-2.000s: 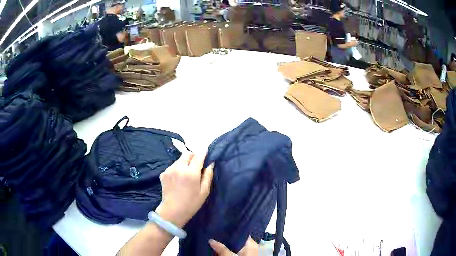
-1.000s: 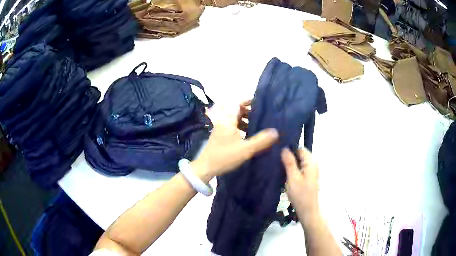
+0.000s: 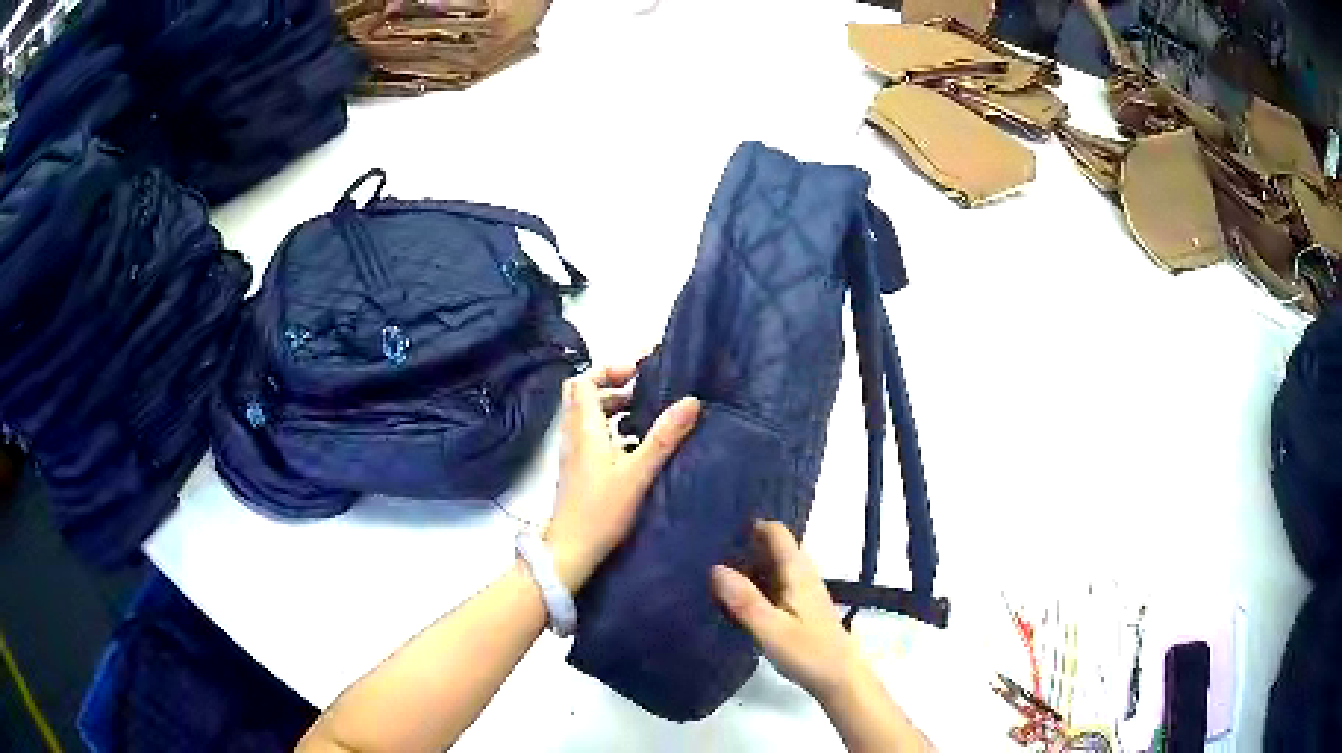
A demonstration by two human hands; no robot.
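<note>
A dark navy quilted backpack [image 3: 765, 294] lies on its back edge on the white table, its side panel facing up. A side pocket [image 3: 670, 566] is at its lower end, and dark shoulder straps [image 3: 898, 456] hang out on the right. My left hand [image 3: 611, 471], with a pale bracelet on the wrist, grips the bag's left edge at the pocket's top, thumb on top. My right hand [image 3: 787, 611] holds the pocket's right side, thumb on the cloth and some fingers hidden behind it.
A second navy backpack [image 3: 405, 353] lies at left. Navy bag stacks [image 3: 103, 309] stand beyond it. Brown pieces [image 3: 957, 140] lie at the far side. A dark phone [image 3: 1185, 699], orange-red threads [image 3: 1026, 647] and snips [image 3: 1023, 699] lie at near right.
The backpack has turned so its side panel and pocket show. My left hand has moved down to the pocket edge, and my right hand down and left onto the pocket.
</note>
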